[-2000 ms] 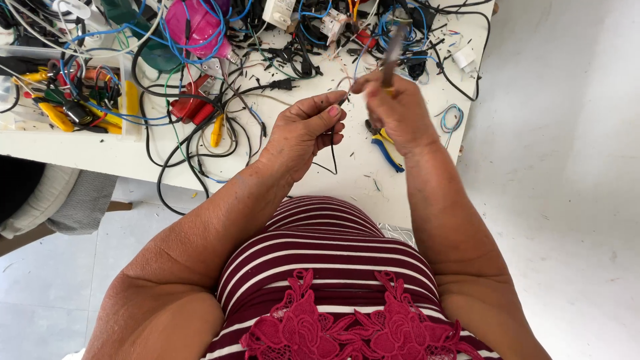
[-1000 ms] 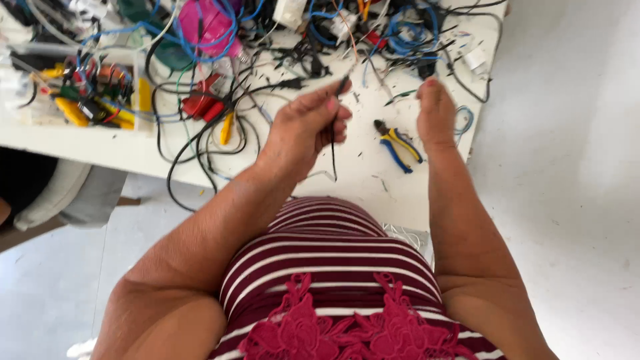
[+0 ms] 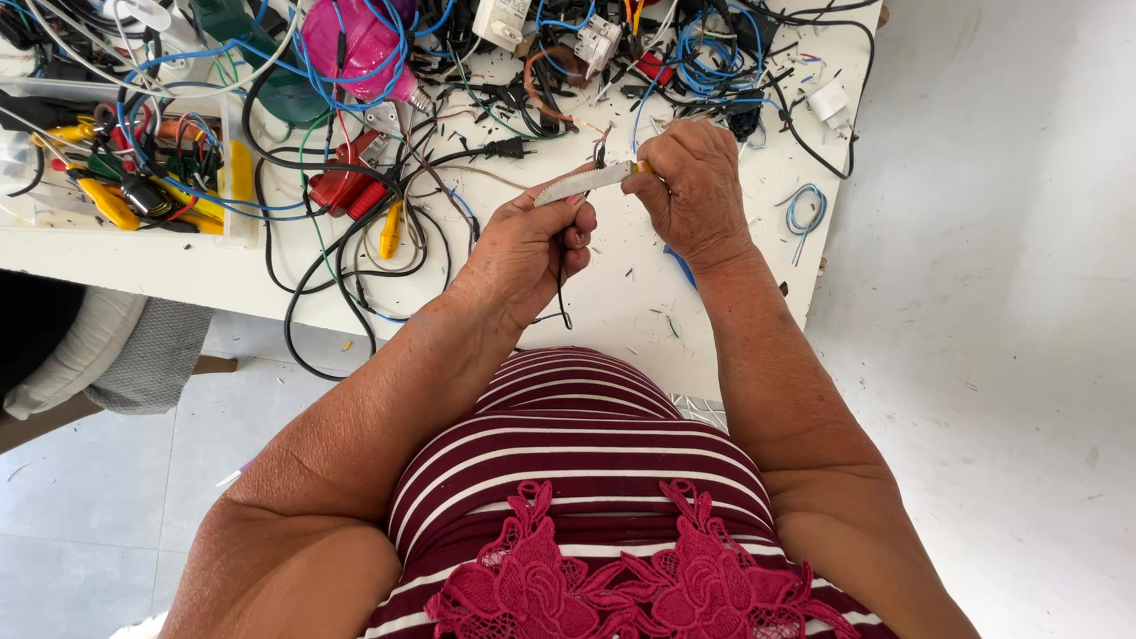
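My left hand (image 3: 532,244) pinches a thin black cable (image 3: 562,280); its upper end, with bare copper strands, sticks up past the fingertips and its lower part hangs below the hand. My right hand (image 3: 697,191) is closed around the yellow handle of a knife. The knife's serrated metal blade (image 3: 584,184) points left and lies across the cable at my left fingertips. Below my right hand a blue plier handle (image 3: 680,264) shows partly; the rest of the pliers is hidden by the hand and forearm.
A clear plastic bin (image 3: 240,191) of tools stands at the left of the white table (image 3: 621,328). Tangled cables, a magenta bulb-shaped object (image 3: 355,49), a red tool (image 3: 348,182) and white plugs crowd the back. A small blue wire coil (image 3: 806,211) lies near the right edge.
My right hand was farther right, away from the left hand, one second ago; now it is back beside it with the blade on the cable. The pliers, then in full view, are mostly covered.
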